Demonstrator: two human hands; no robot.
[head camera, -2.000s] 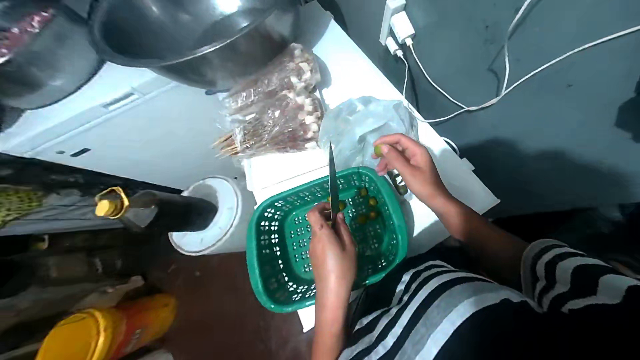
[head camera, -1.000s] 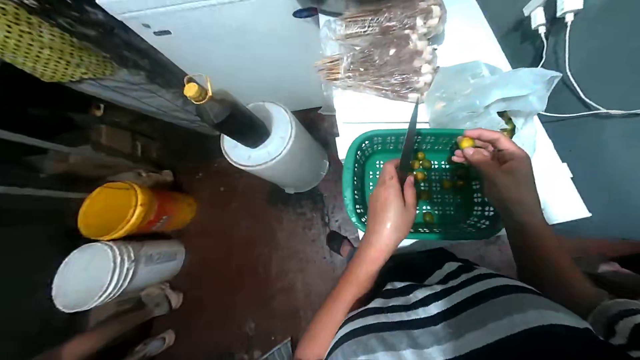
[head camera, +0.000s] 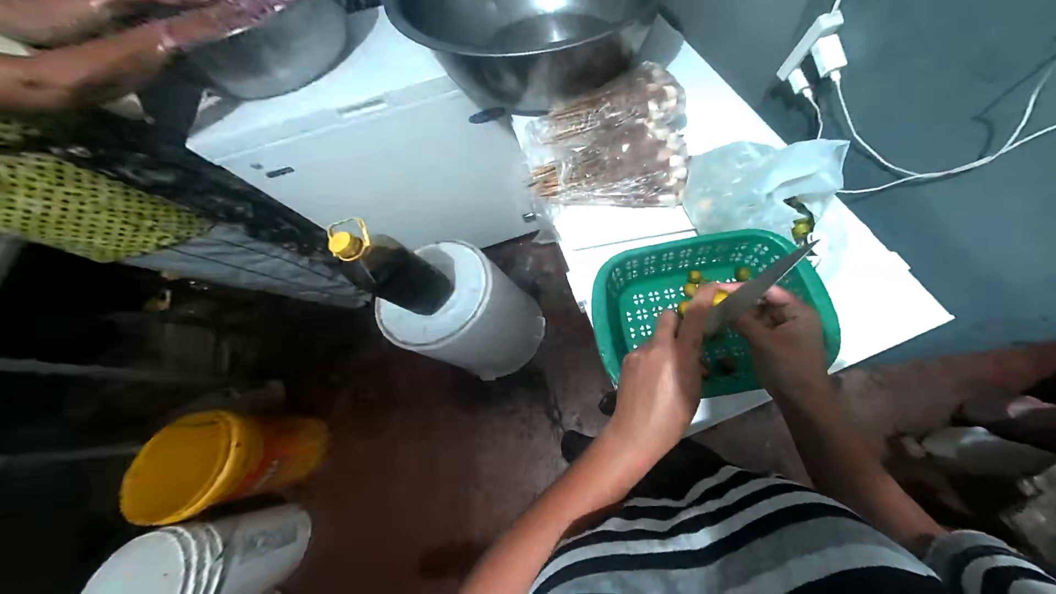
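My left hand grips a knife, its blade slanting up to the right over a green plastic basket. Close beside it, my right hand has its fingers bent behind the blade, which partly hides them; what they hold is unclear. A yellow fruit shows between the hands, against the blade. Small yellow-green round fruits lie in the basket. Beyond the basket rests a pale plastic bag, with more green fruit at its opening.
Bagged skewers and a large metal bowl are behind the basket. A dark bottle with a yellow cap stands on a white round container. Another person's arms reach over a metal pot. Buckets stand lower left.
My right hand, which held a small fruit apart from the knife, has come together with my left hand at the blade. Another person's arms have appeared at upper left. The view has shifted.
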